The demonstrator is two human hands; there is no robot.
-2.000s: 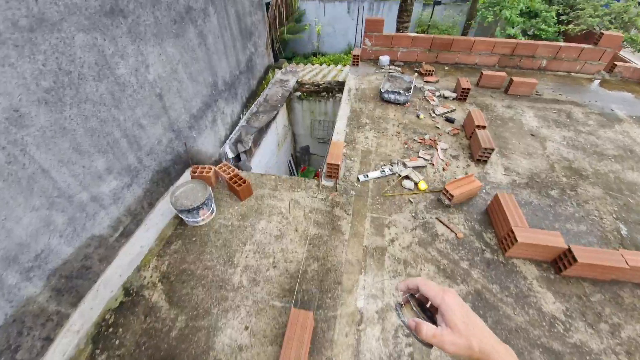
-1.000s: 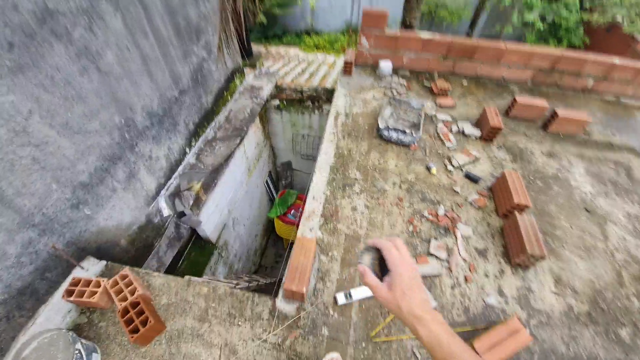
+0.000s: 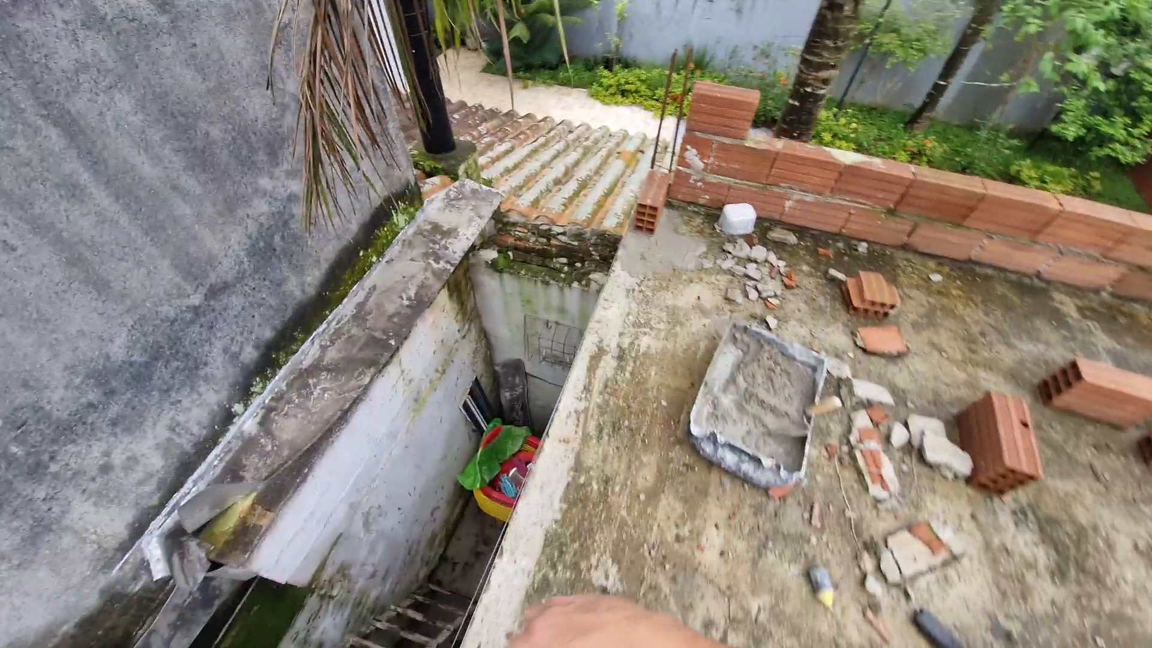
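Observation:
Only the back of my right hand [image 3: 616, 623] shows, at the bottom edge beside the concrete edge of the open shaft [image 3: 549, 450]; its fingers and anything in them are hidden. My left hand is out of view. A thin dark line runs along the shaft edge. Farther forward on the slab lies a tray of wet mortar [image 3: 760, 396] with a wooden tool handle [image 3: 824, 406] over its right rim. A hollow clay brick [image 3: 652, 201] stands at the far corner of the shaft, near upright rebar [image 3: 670, 108].
The deep shaft drops away at left, with a red and yellow basket [image 3: 495, 504] below. Broken brick and mortar pieces [image 3: 916, 551], a small bottle-like item [image 3: 821, 585], a dark object [image 3: 936, 628] and loose bricks [image 3: 999, 441] lie at right. A low brick wall [image 3: 927, 198] crosses the back.
The view has moved forward, closer to the mortar tray and far wall. My right hand, earlier in full view around a dark round object, is now mostly below the frame.

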